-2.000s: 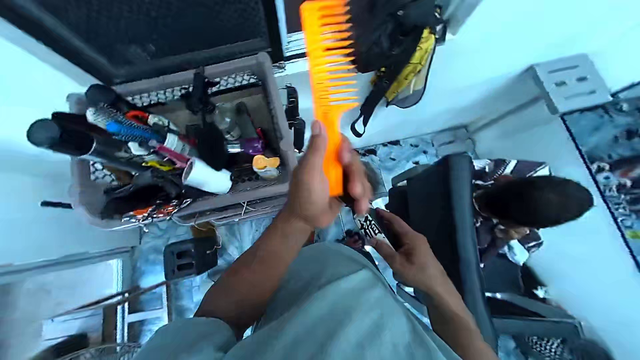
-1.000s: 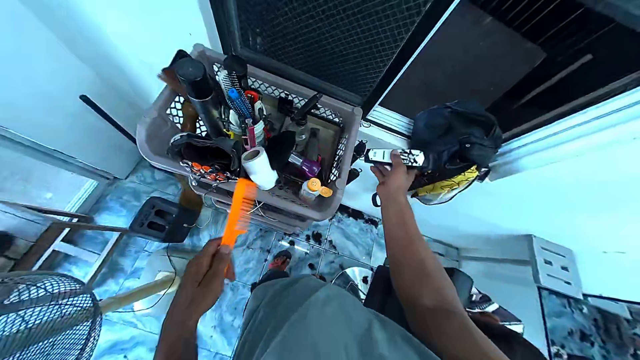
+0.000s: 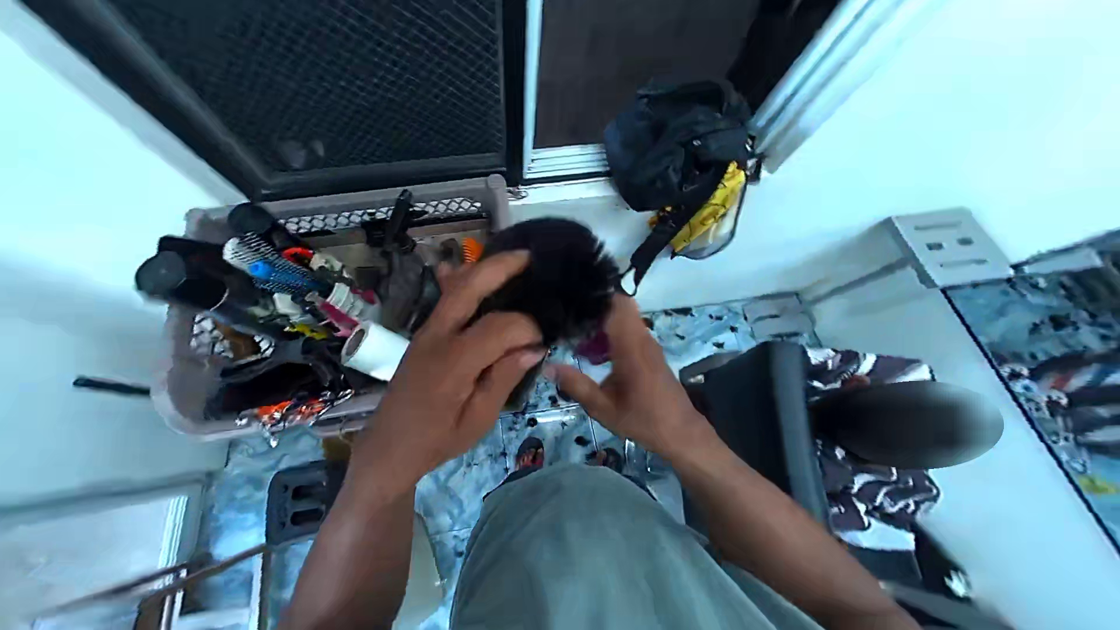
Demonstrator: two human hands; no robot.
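A round brush with dense black bristles (image 3: 556,271) is in front of me, beside the basket's right end. My left hand (image 3: 472,350) has its fingers curled against the brush's left side. My right hand (image 3: 630,376) is at its lower right, thumb apart and the fingertips partly hidden behind the bristles. Between the hands shows a small dark purple part (image 3: 595,346); whether it belongs to the brush is unclear. A bit of orange plastic (image 3: 472,250) shows just above my left fingers.
A plastic basket (image 3: 184,385) at left holds brushes, a white roll (image 3: 374,350) and other tools. A black bag (image 3: 674,144) hangs by the door frame. At right, a person (image 3: 910,424) sits in a black chair (image 3: 770,420). A dark plastic stool (image 3: 302,499) stands lower left.
My left hand has moved up from below the basket, and the orange comb no longer shows in it. My right hand has come down from beside the bag, without the clipper in sight. The black brush now shows between them.
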